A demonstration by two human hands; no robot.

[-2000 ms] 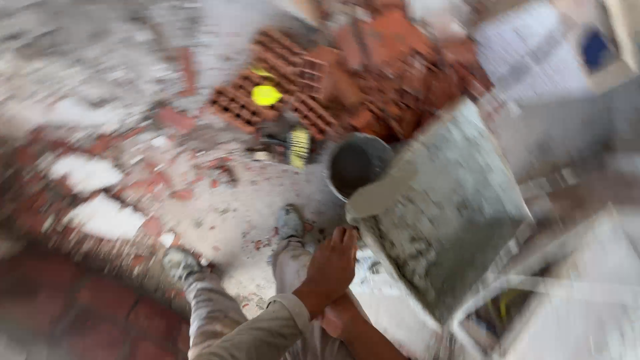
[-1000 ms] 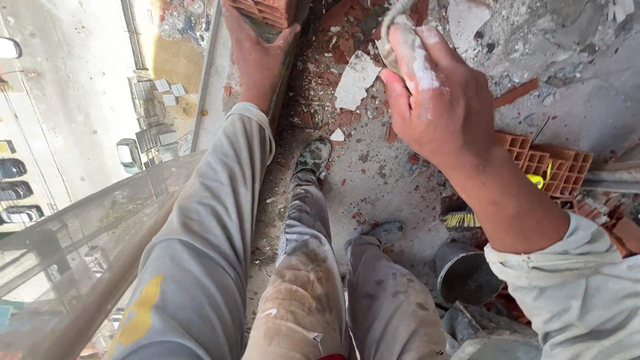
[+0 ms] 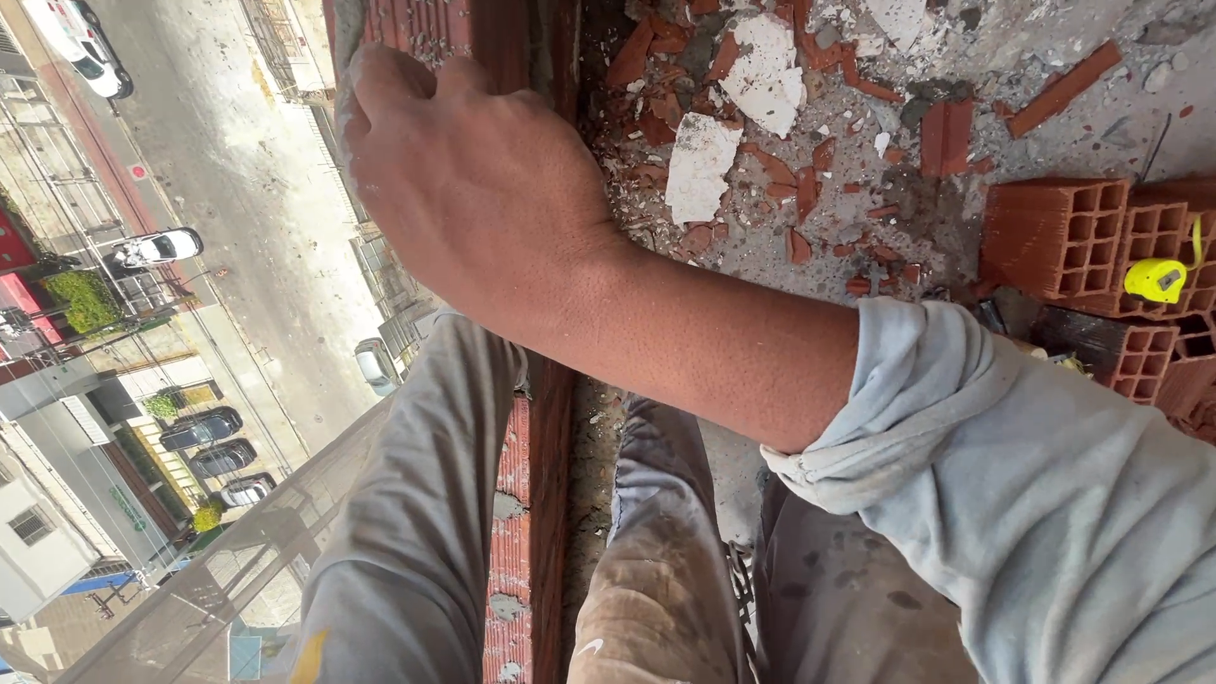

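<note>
My right hand [image 3: 475, 180] reaches across from the right, its fingers curled at the outer edge of a ribbed red hollow brick [image 3: 418, 27] on a narrow brick wall [image 3: 507, 541]. Grey mortar [image 3: 349, 28] lines that edge. What the fingers hold, if anything, is hidden. My left sleeve [image 3: 408, 475] runs up to the wall beneath the right wrist, while my left hand is hidden behind the right hand. Grey mortar patches dot the wall nearer my body.
Past the wall's left side is a deep drop to a street with cars [image 3: 157, 249], seen partly through netting [image 3: 237, 579]. Broken brick and white plaster pieces [image 3: 703, 169] litter the floor. Hollow bricks [image 3: 1045, 237] and a yellow tape measure [image 3: 1154, 280] lie at right.
My right hand, raised at the upper right with a pale cord-like loop one second ago, has moved left to the wall. My left hand, then on a brick, is now covered from view.
</note>
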